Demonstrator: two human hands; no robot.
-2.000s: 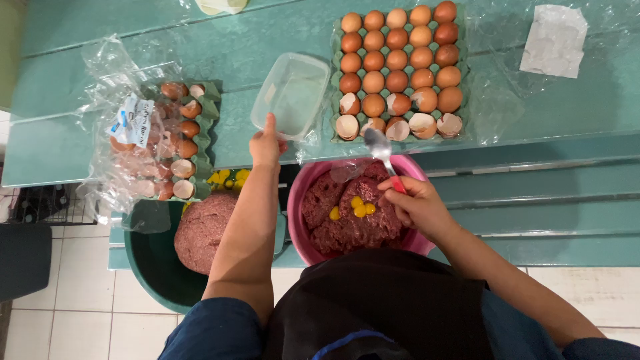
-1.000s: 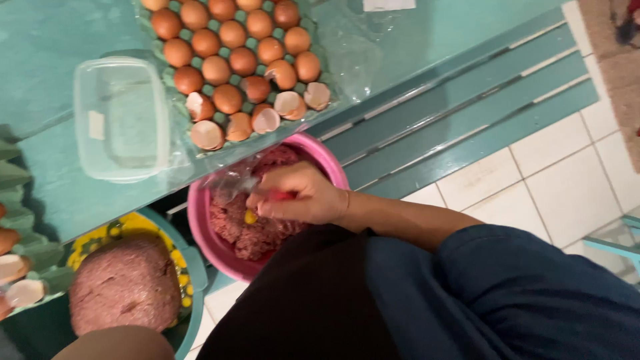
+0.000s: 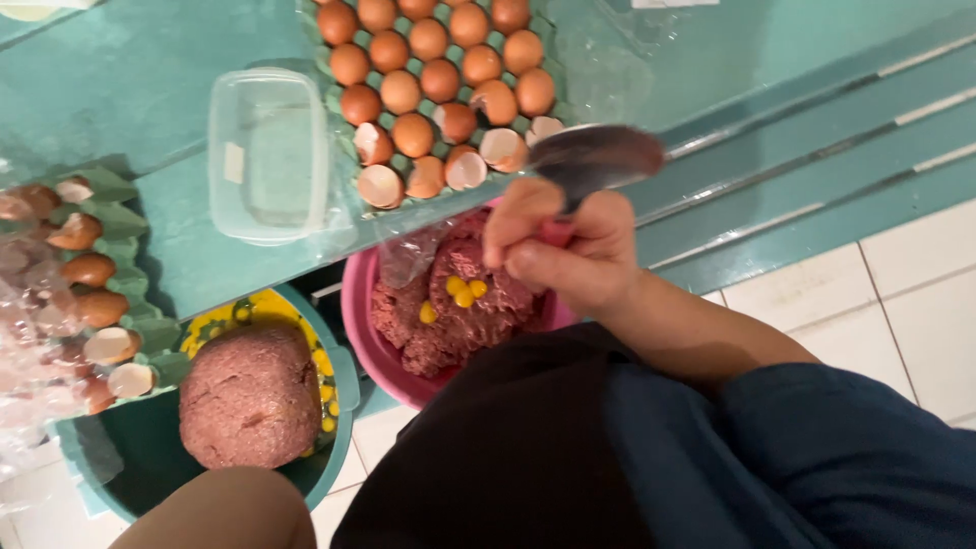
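Observation:
My right hand (image 3: 568,248) is closed around the red handle of a metal spoon (image 3: 598,156), raised over the right side of a pink basin (image 3: 358,305). Inside the basin lies ground meat (image 3: 476,328) with several egg yolks (image 3: 463,291) on it, and a clear plastic bag touches the meat. To the left, a green tub (image 3: 339,450) holds a large lump of ground meat (image 3: 248,396) with many yolks beside it. What looks like part of my left arm or a knee shows at the bottom edge; my left hand is not visible.
On the green table stand an egg tray (image 3: 332,99) of brown eggs and cracked shells, and a clear plastic container (image 3: 267,156). A second egg tray (image 3: 164,328), partly under plastic wrap, is at the left. Table slats (image 3: 801,175) run to the right above a tiled floor.
The left hand, at the clear container two seconds ago, is out of view. The spoon has risen from low over the meat in the pink basin. The view has turned and shifted.

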